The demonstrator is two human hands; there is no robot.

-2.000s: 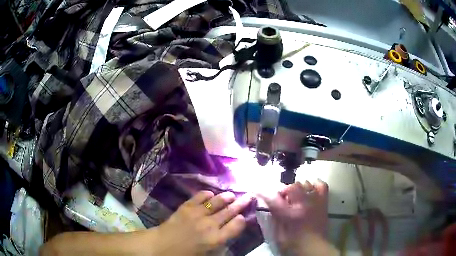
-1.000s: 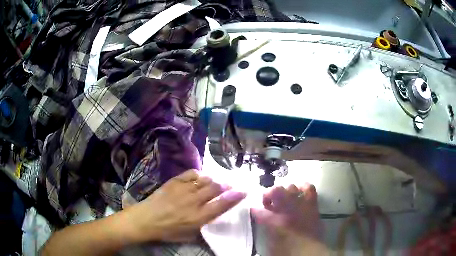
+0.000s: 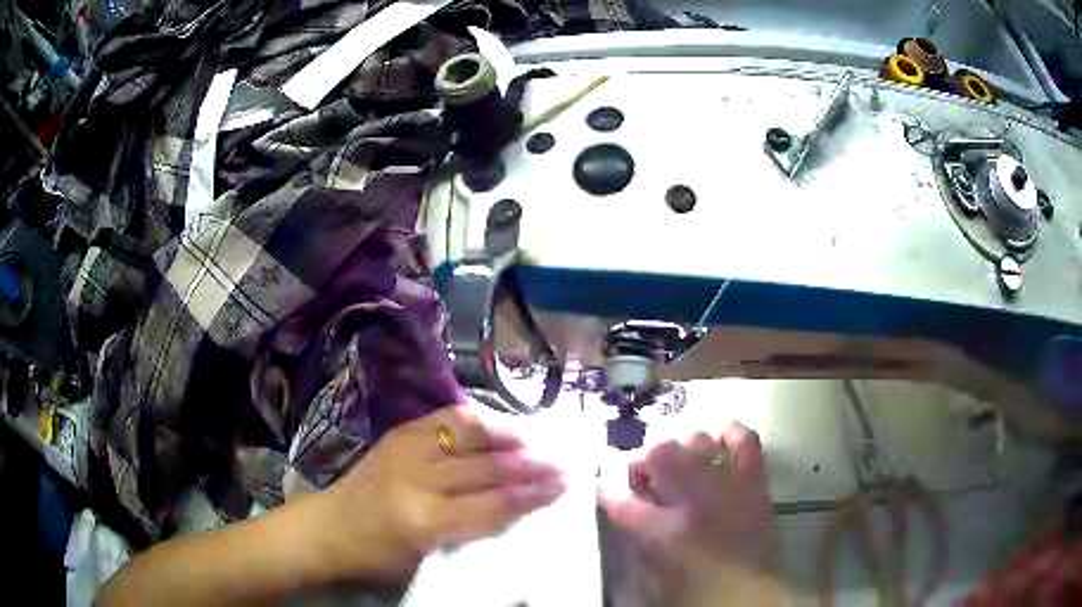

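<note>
A white backing piece (image 3: 522,557) lies under my hands, running up into the bright glare at the needle. My left hand (image 3: 457,480) rests flat on it, fingers together, left of the needle. My right hand (image 3: 700,498) is at the right edge of the piece with curled fingers; it is blurred, and whether it pinches the edge cannot be told. The plaid fabric (image 3: 226,279) lies heaped left of the machine, tinted purple near the needle. The sewing machine head (image 3: 736,154) stands above my hands. The presser foot is hidden in glare.
Scissors with orange-red loop handles (image 3: 884,534) lie blurred right of my right hand. White strips (image 3: 356,53) lie on the plaid heap. Thread spools (image 3: 920,65) stand behind the machine. A red sleeve (image 3: 1032,575) shows at the lower right.
The view has shifted, so the machine head sits farther left. The white piece now shows below my left hand, where dark plaid showed earlier. My left hand lies flatter over it.
</note>
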